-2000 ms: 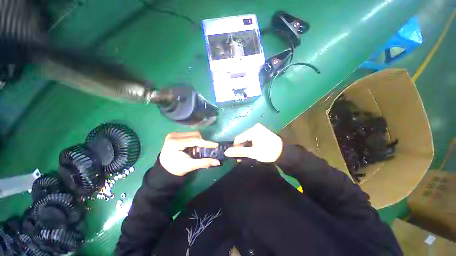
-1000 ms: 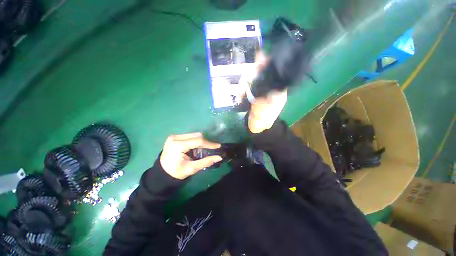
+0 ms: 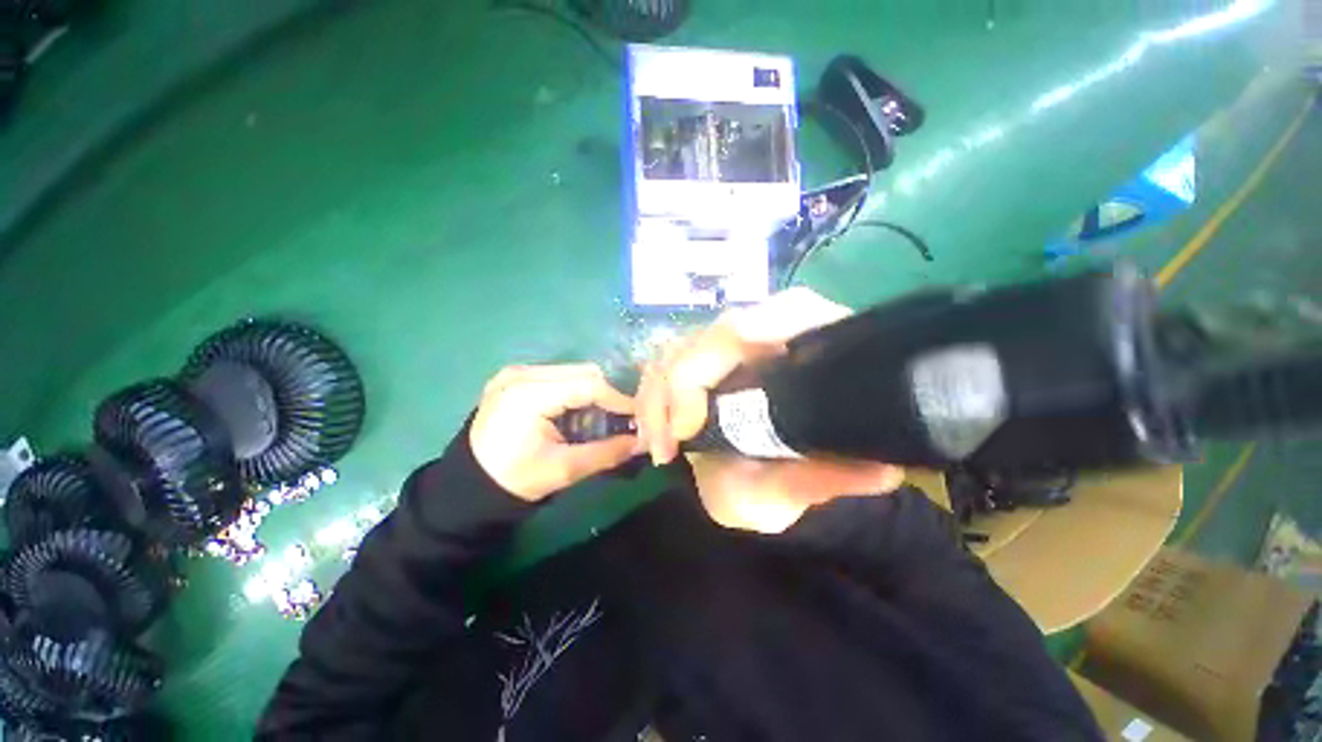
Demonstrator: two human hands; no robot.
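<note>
The electric screwdriver, a thick black cylinder with silver-white labels, lies across the middle right and points left. My right hand is wrapped around its front end. My left hand pinches a small black part between thumb and fingers. The screwdriver's front end is at this part; its tip is hidden by the fingers of my right hand. Most of the small part is also hidden between the fingers.
The blue-and-white screw feeder stands beyond my hands, with black bracket parts right of it. Black fan heads and scattered screws lie left. The parts carton, closed carton and blue stool are at right.
The screwdriver has come from the hanging position, past the feeder, down to the small part, held in my right hand. My left hand still pinches the part.
</note>
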